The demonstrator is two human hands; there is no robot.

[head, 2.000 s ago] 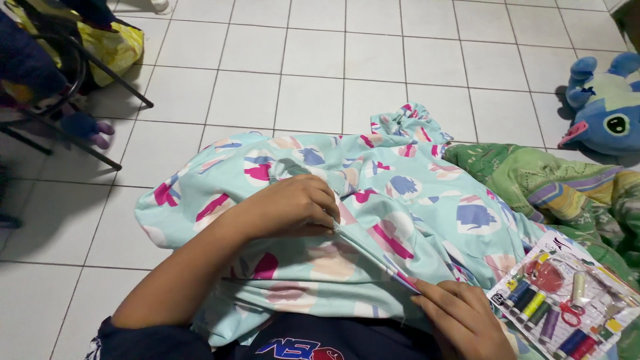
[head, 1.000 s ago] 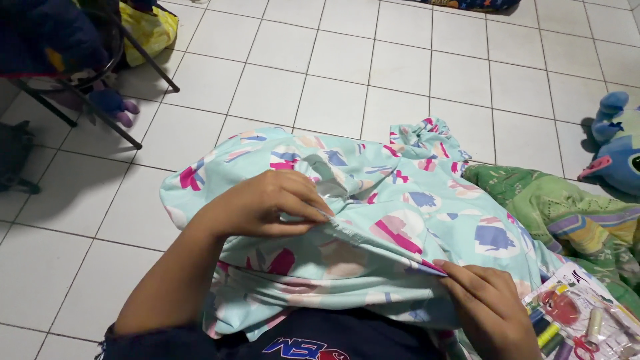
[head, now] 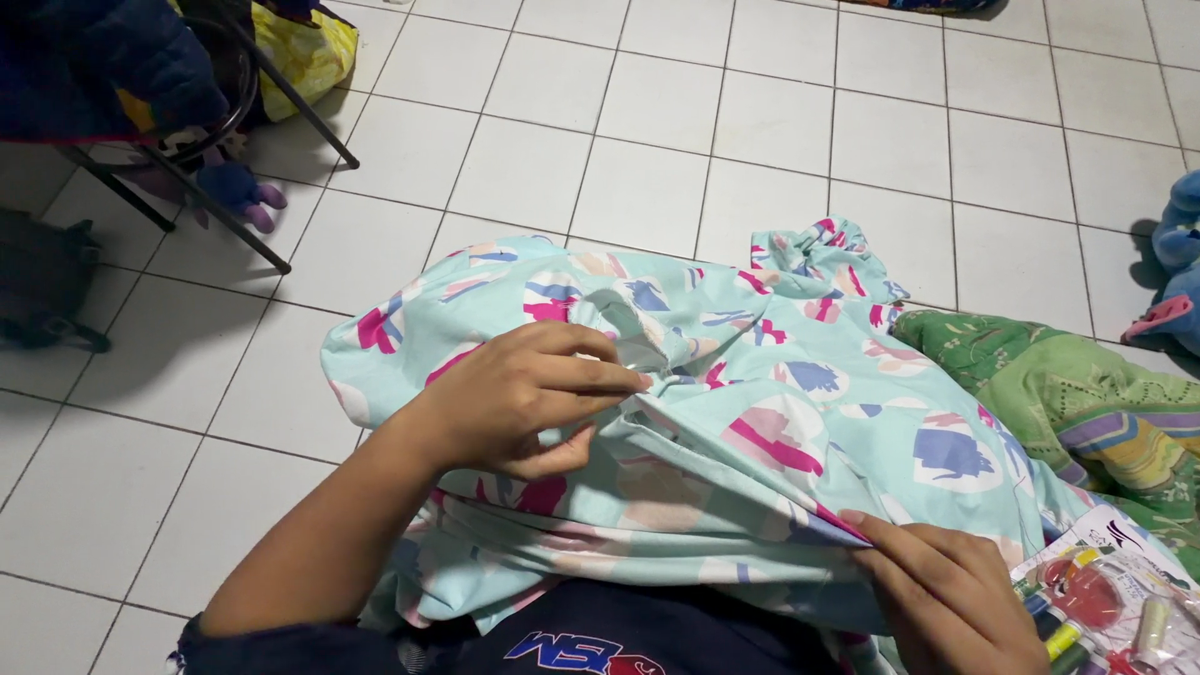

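Observation:
A light turquoise printed cloth (head: 797,309) with pink, blue and white patches is spread across my lap. My left hand (head: 534,398) is over its middle, fingertips close together at a folded edge beside a gathered opening; whether a needle is between them cannot be seen. My right hand (head: 947,586) pinches the same fold lower right, and the edge runs taut between the two hands. Right of my right hand lies a sewing kit pack (head: 1106,600) with thread spools and clear plastic, partly cut off by the frame.
White floor tiles (head: 769,122) stretch ahead. A green patterned cloth (head: 1059,394) lies at the right, near a blue plush toy (head: 1183,253). At upper left are a metal-legged chair (head: 225,206), a yellow bag (head: 305,56), a purple plush toy (head: 234,192) and a dark bag (head: 47,281).
The view has shifted to the right-hand side losing part of the sewing kit and blue plush toy. Both hands stay at the folded edge, with my left fingers somewhat more extended.

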